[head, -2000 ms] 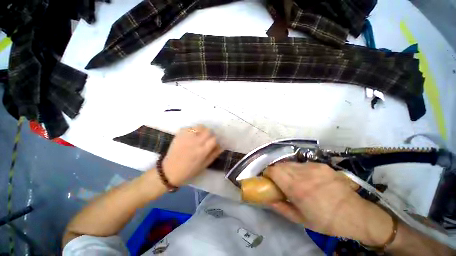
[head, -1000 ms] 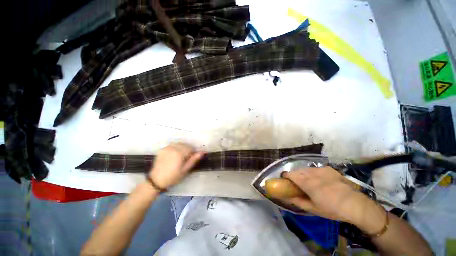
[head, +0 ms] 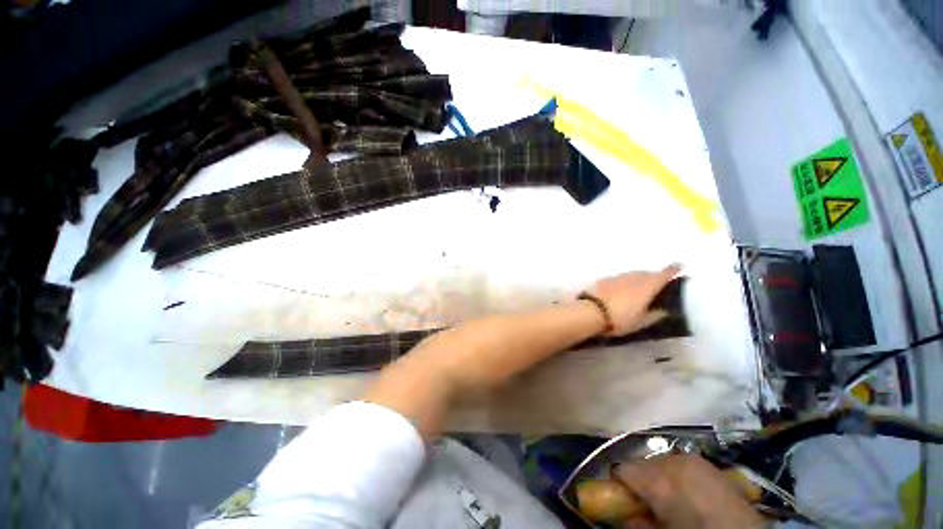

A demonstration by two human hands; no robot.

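Observation:
A long narrow dark plaid strip [head: 321, 355] lies along the front of the white table, its slanted end at the left. My left hand [head: 633, 300] is on its right end, fingers pointing right; whether the fingers grip the cloth is not clear. My left forearm hides the strip's middle. My right hand [head: 688, 494] holds the steam iron by its wooden handle [head: 610, 500], below the table's front edge near the picture's bottom. The iron is partly cut off and blurred.
A stack of plaid pieces [head: 362, 184] lies across the table [head: 496, 248]. Plaid heaps [head: 341, 88] with a brown strip [head: 290, 95] lie behind and left. Yellow tape [head: 636, 155] is at right. A dark iron rest [head: 788, 315] stands beyond the right edge; a dark hose [head: 827, 426] runs nearby.
My left hand has moved right along the strip to its right end. The iron, in my right hand, has moved off the table, down past the front edge. The view has shifted right.

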